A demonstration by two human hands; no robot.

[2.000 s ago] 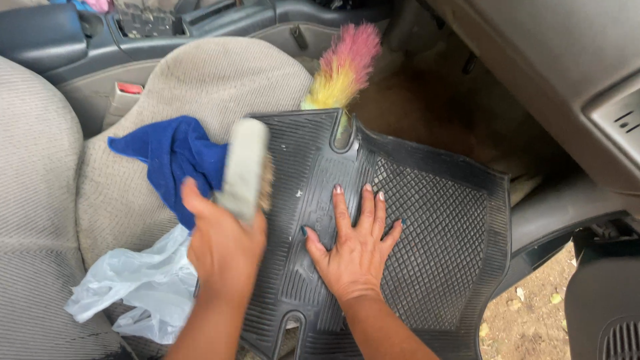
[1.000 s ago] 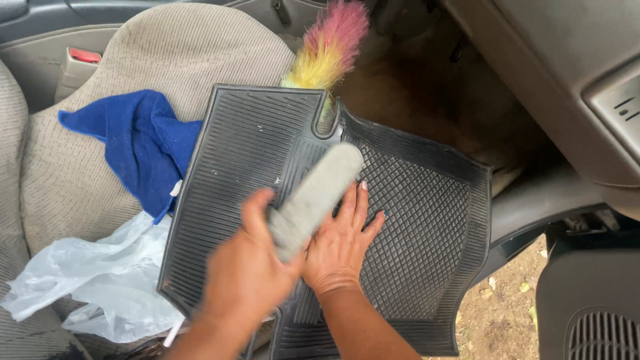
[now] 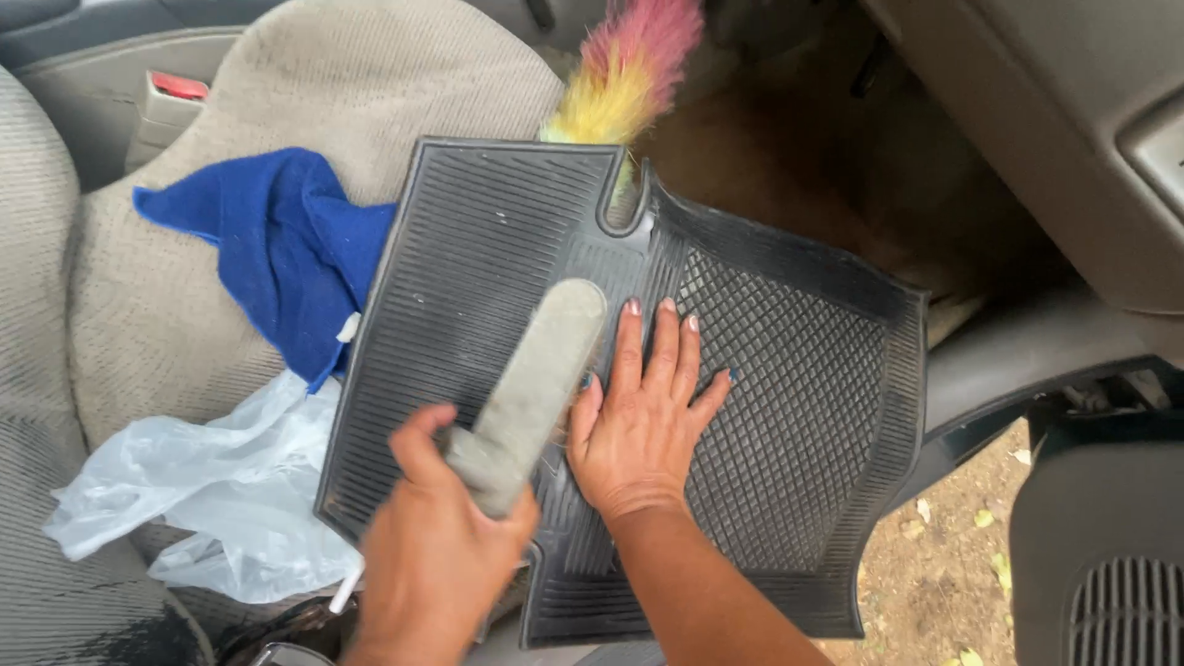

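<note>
My left hand [image 3: 444, 546], slightly blurred, grips a pale grey scrub brush [image 3: 541, 370] by its lower end. The brush lies diagonally over the ribbed left part of a black rubber car floor mat [image 3: 481, 222]; its bristles are mostly hidden. Just right of the brush, my right hand [image 3: 643, 425] rests palm down on the mat with its fingers spread, beside the diamond-patterned section. The mat lies partly across the car seat [image 3: 388, 83]. A blue cloth [image 3: 287, 250] is on the seat at the mat's left edge, with a crumpled translucent plastic bag [image 3: 222, 481] below it.
A pink and yellow fluffy duster [image 3: 638, 74] sticks out behind the mat's top edge. A seat belt buckle [image 3: 176, 97] stands at the upper left. The door sill [image 3: 999, 361] and a door panel [image 3: 1101, 536] are at right, with leaf-strewn ground [image 3: 943, 546] between them.
The brush has moved from the mat's left edge to near my right hand. The view has shifted somewhat. My right hand stays pressed on the mat.
</note>
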